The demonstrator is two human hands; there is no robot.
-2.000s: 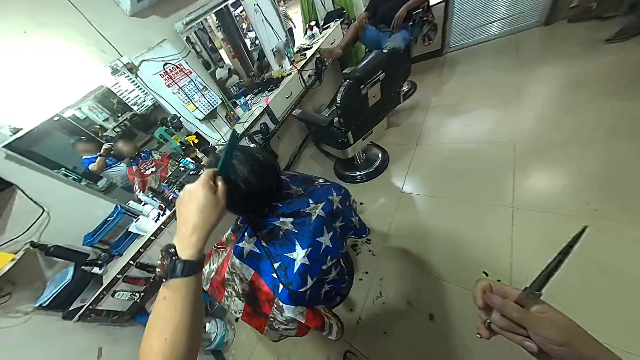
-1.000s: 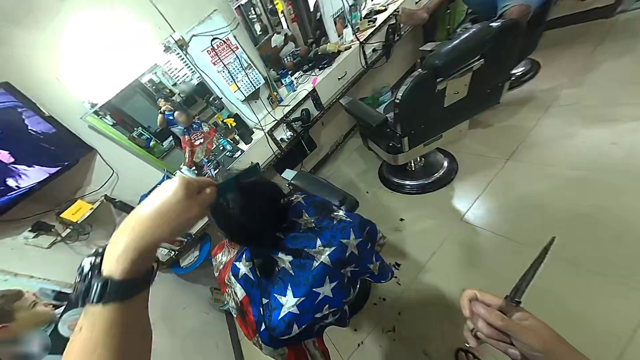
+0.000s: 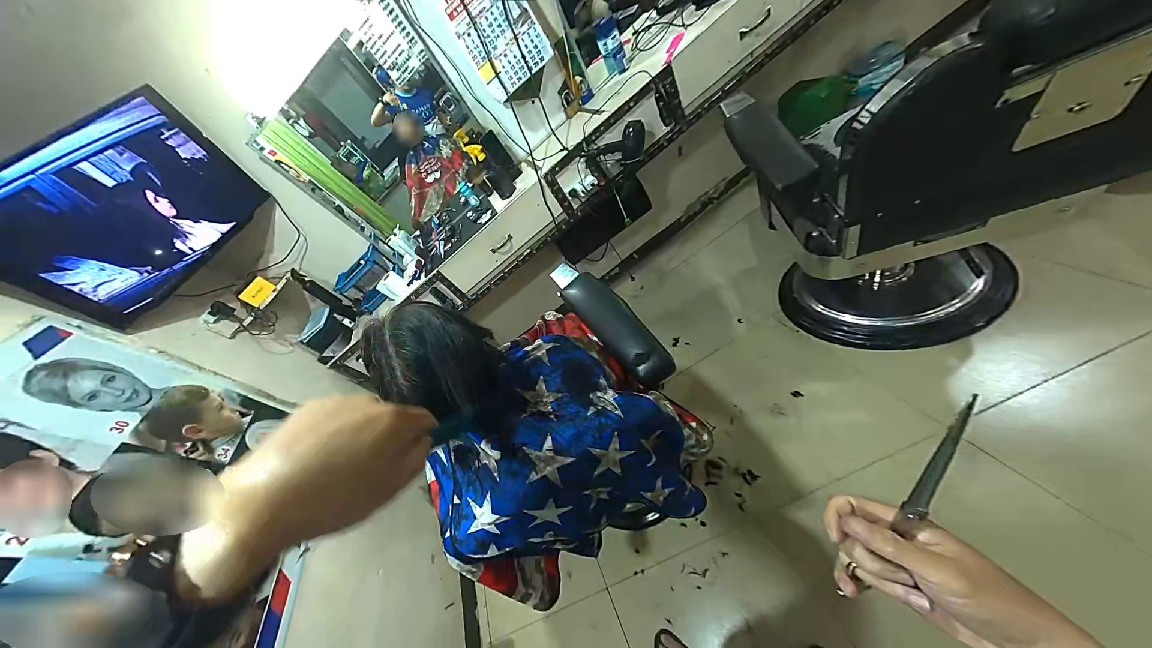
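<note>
A seated person with dark, straight hair [image 3: 436, 360] wears a barber's cape [image 3: 567, 450] with white stars on blue and red parts. My left hand [image 3: 337, 463], blurred, is closed on a dark teal comb [image 3: 450, 432] beside the lower hair at the back of the head. At the lower right, my right hand [image 3: 900, 549] holds a pair of hair scissors [image 3: 940, 463], blades together and pointing up, away from the person. A ring is on one finger of that hand.
A padded armrest [image 3: 621, 328] stands beside the person. An empty black barber chair [image 3: 900, 216] is at the upper right. Along the wall run a counter with drawers [image 3: 513, 234], a mirror [image 3: 360, 117] and a television [image 3: 126, 207]. Hair clippings [image 3: 720, 472] lie on the tiled floor.
My left hand with the comb has come down from the top of the head to the lower hair. The right hand still holds the scissors out at the right. The view has turned left.
</note>
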